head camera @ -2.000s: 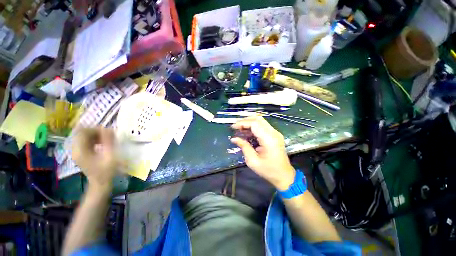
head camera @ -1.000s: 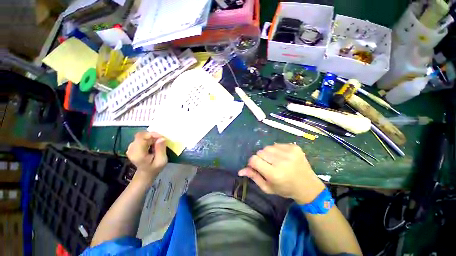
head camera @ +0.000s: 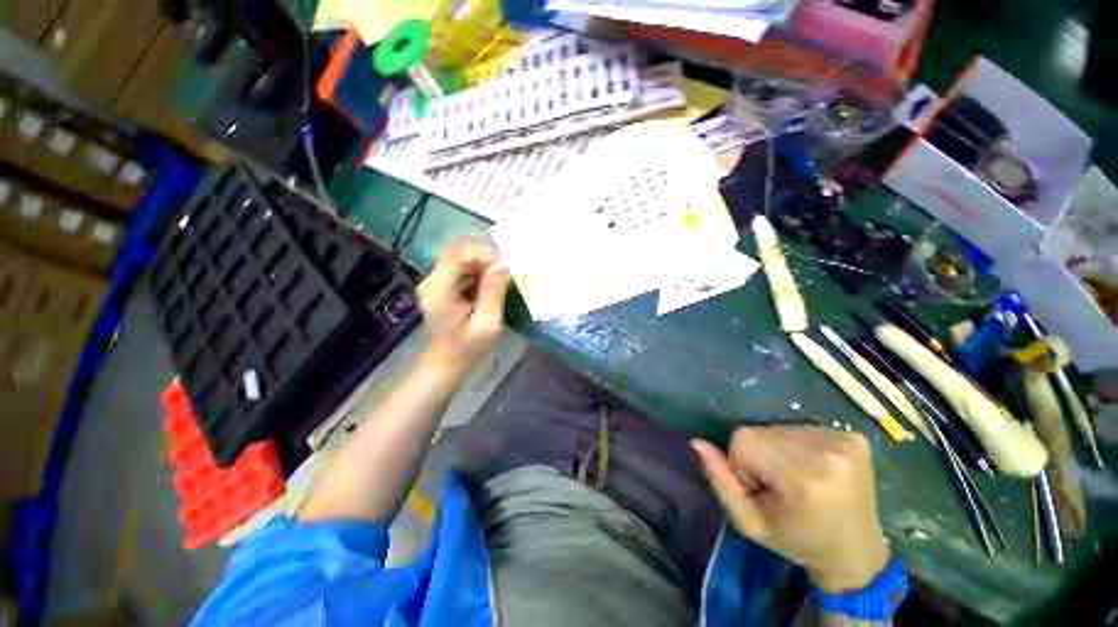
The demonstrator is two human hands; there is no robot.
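My left hand is at the bench edge beside the white sheet, thumb and fingers curled together. A dark patch shows between them, and I cannot tell if it is a small part or shadow. My right hand is curled like a fist over the bench edge, back up, with a blue wristband. Its palm is hidden, so anything inside it cannot be seen. The white sticker sheet with rows of small dots lies just right of my left hand. Strips with dark shapes lie behind it.
A black pocketed tray stands left of the bench, with a red tray below it. A cream-handled tool, tweezers, a thick off-white handle and a blue tube lie right. An open white carton is behind.
The view has swung left, bringing the black and red trays into sight. My right hand earlier held a small dark item in its fingertips; now it is curled and none shows. My left hand has reached the bench edge.
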